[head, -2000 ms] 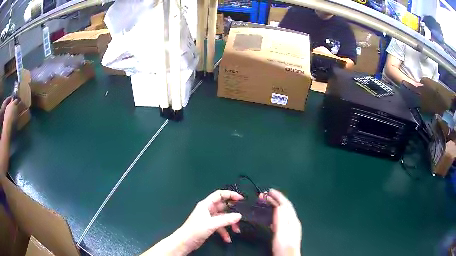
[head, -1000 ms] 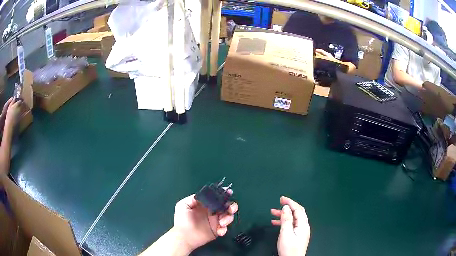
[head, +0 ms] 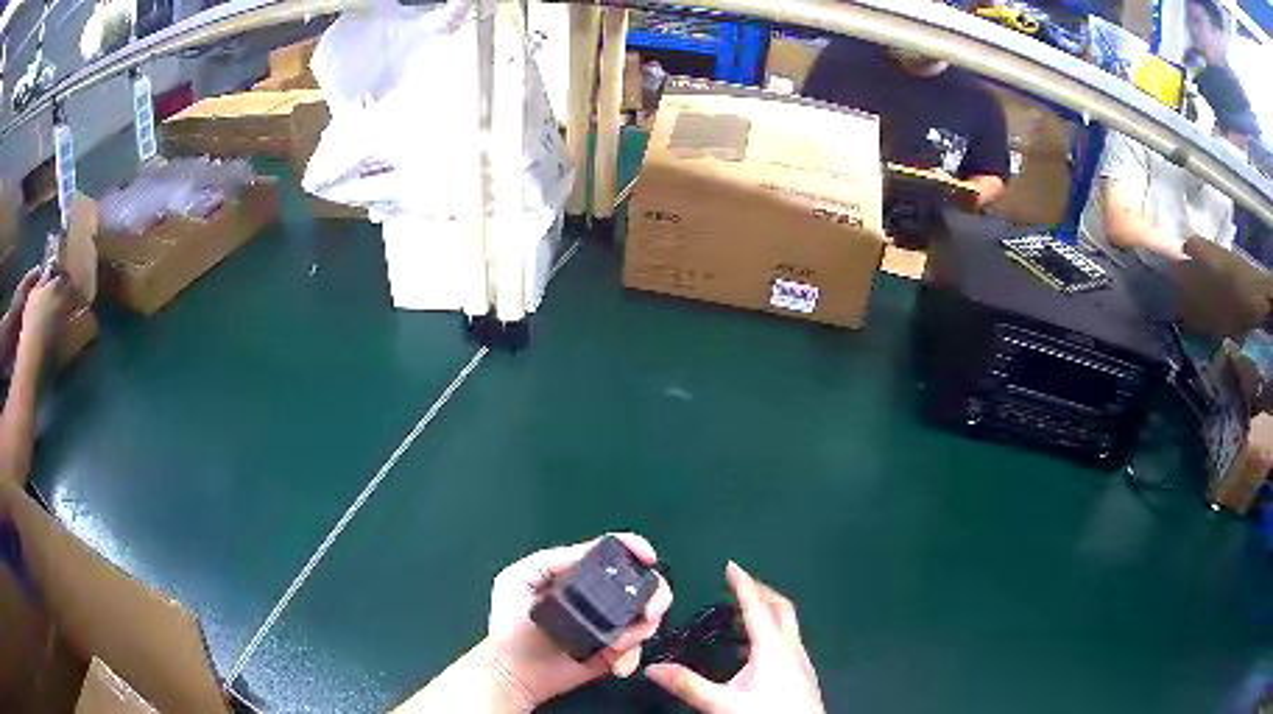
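Note:
My left hand (head: pixel 538 628) holds a black power adapter (head: pixel 598 597), a palm-sized block, above the green mat at the lower centre. Its broad face is turned up towards me. A black cable (head: pixel 702 635) lies looped just right of the adapter, between my two hands. My right hand (head: pixel 761 656) is beside the cable, thumb and forefinger spread around its right side. Whether its fingers touch the cable is unclear.
An open brown carton (head: pixel 119 600) stands at lower left. A closed brown carton (head: pixel 754 202) and a black electronic unit (head: pixel 1040 349) stand farther back. White posts (head: pixel 505 168) rise beside a white sack (head: pixel 398 105). Another person's arm (head: pixel 20 377) shows at far left.
The adapter went from between both hands into my left hand and has been turned, its broad face now up. My right hand moved away, then back left to the cable.

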